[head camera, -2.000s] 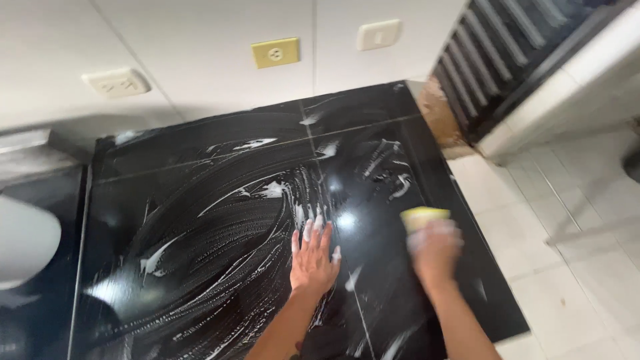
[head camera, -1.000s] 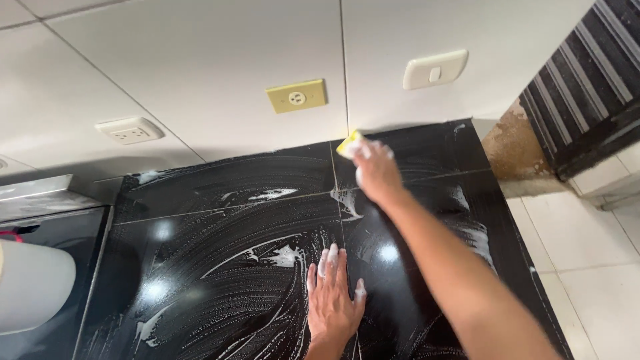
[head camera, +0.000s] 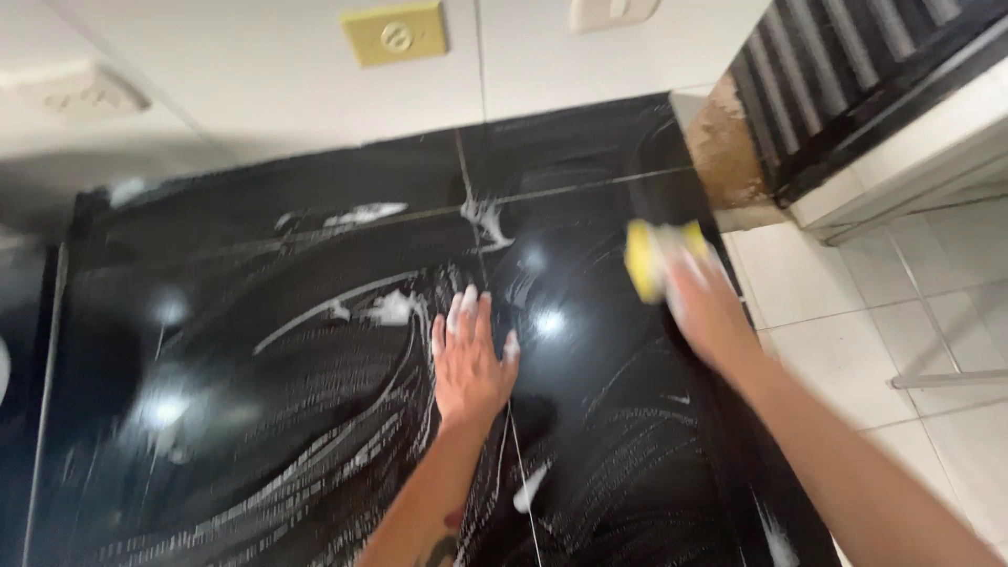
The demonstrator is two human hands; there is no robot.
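My left hand (head camera: 472,362) lies flat on a black tiled countertop (head camera: 598,441), palm down with its fingers spread and white foam on the fingertips. Nothing is held in it. At the counter's right side, my right hand (head camera: 697,295) grips a yellow sponge (head camera: 647,260) against the black surface; both are blurred. Streaks of soap foam (head camera: 391,309) curve over the tiles, and another patch of foam (head camera: 490,224) sits on the grout lines where they cross.
White wall tiles behind the counter carry a yellow outlet plate (head camera: 394,35), a white outlet (head camera: 83,90) and a white switch plate (head camera: 613,11). Right of the counter's edge are pale floor tiles (head camera: 795,276), a metal bar (head camera: 953,379) and a dark slatted panel (head camera: 835,71).
My right hand, with the sponge, has moved from the counter's back edge by the wall to its right side. My left hand still rests on the counter.
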